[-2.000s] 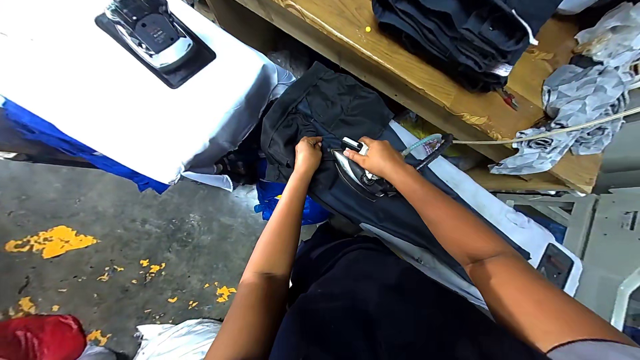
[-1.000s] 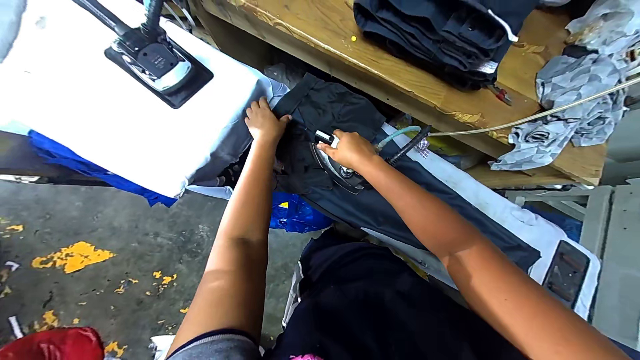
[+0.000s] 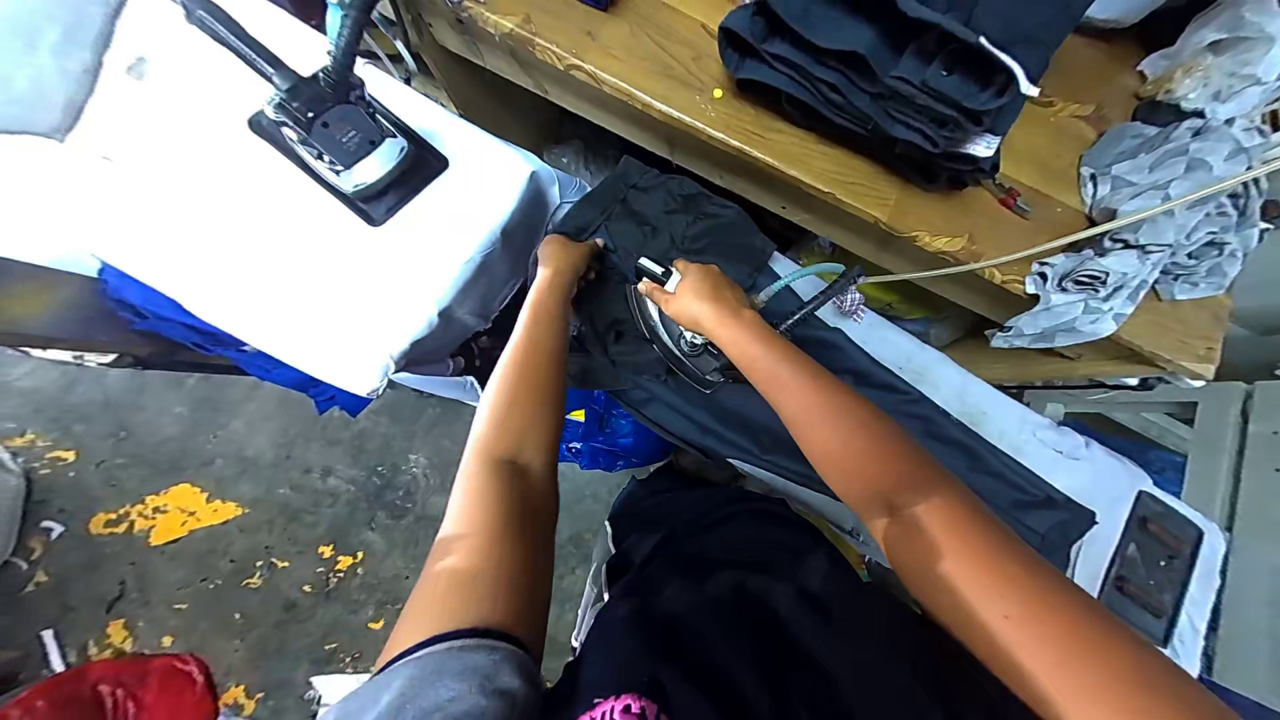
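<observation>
Dark trousers (image 3: 860, 400) lie along a narrow white-covered ironing board (image 3: 960, 385), their wide upper end toward the far left end of the board. My right hand (image 3: 700, 298) grips the handle of a steam iron (image 3: 672, 345), whose soleplate rests on the dark cloth. A light-green hose and a black cord run from the iron's back end. At the cloth's left edge is my left hand (image 3: 568, 262), its fingers bent against the fabric; the fingertips are partly hidden, so a pinch cannot be made out.
A second iron (image 3: 350, 140) stands on a black rest upon a white padded table at left. Folded dark garments (image 3: 880, 80) and patterned grey cloth (image 3: 1150, 210) lie on the wooden table (image 3: 830, 170) beyond. A black iron rest (image 3: 1152, 565) sits at the board's right end.
Since two seconds ago my left hand has moved away from the iron to the cloth's left edge. The right hand keeps its hold on the iron. The view has shifted somewhat.
</observation>
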